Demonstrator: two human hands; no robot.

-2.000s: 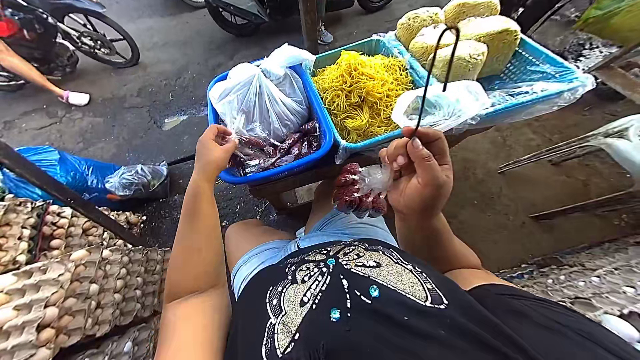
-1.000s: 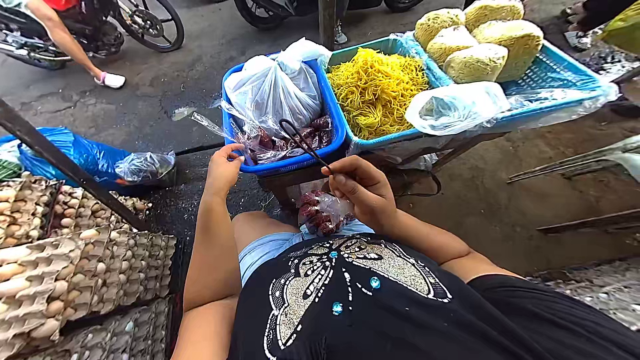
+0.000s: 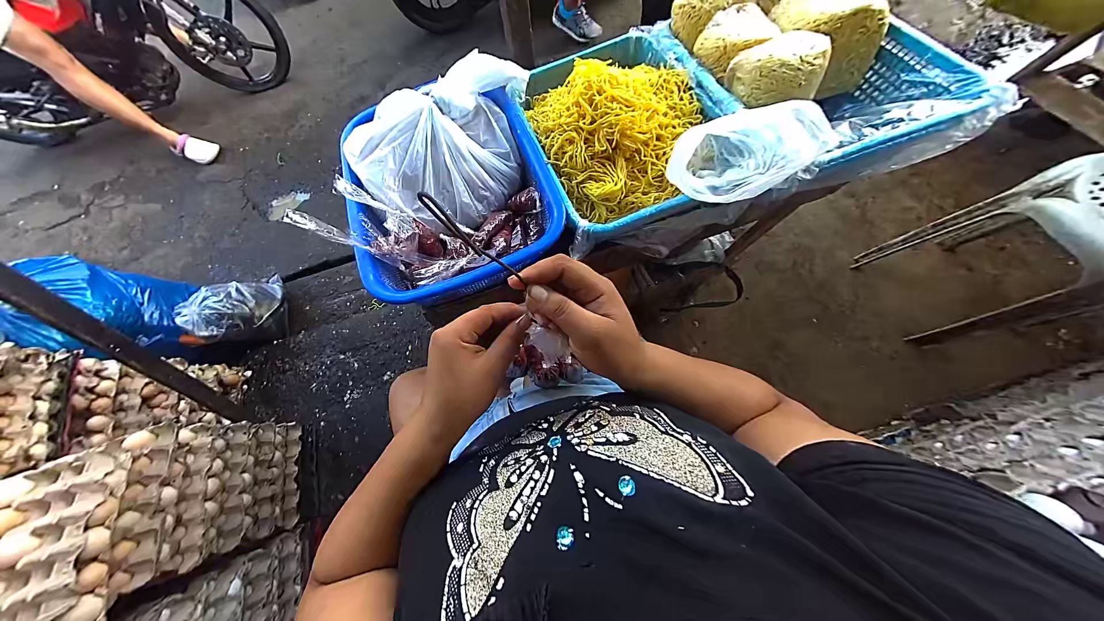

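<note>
My right hand pinches a thin dark loop, a cord or rubber band, and the gathered neck of a small clear plastic bag of dark red pieces, which hangs above my lap. My left hand meets it at the neck, thumb and forefinger together; whether they grip the plastic is too small to tell. Beyond them, a blue plastic basket holds a tied translucent white bag and dark red, plastic-wrapped pieces. Yellow noodles fill the turquoise basket to its right.
Wrapped noodle blocks and a clear plastic bag lie in a light blue crate. Egg trays are stacked at lower left, near a blue plastic bag. A dark bar crosses there. A motorcycle stands at upper left.
My left hand has come from the blue basket's edge to my right hand at the small bag's neck. The dark loop, upright in the earliest frame, now leans to the left over the basket.
</note>
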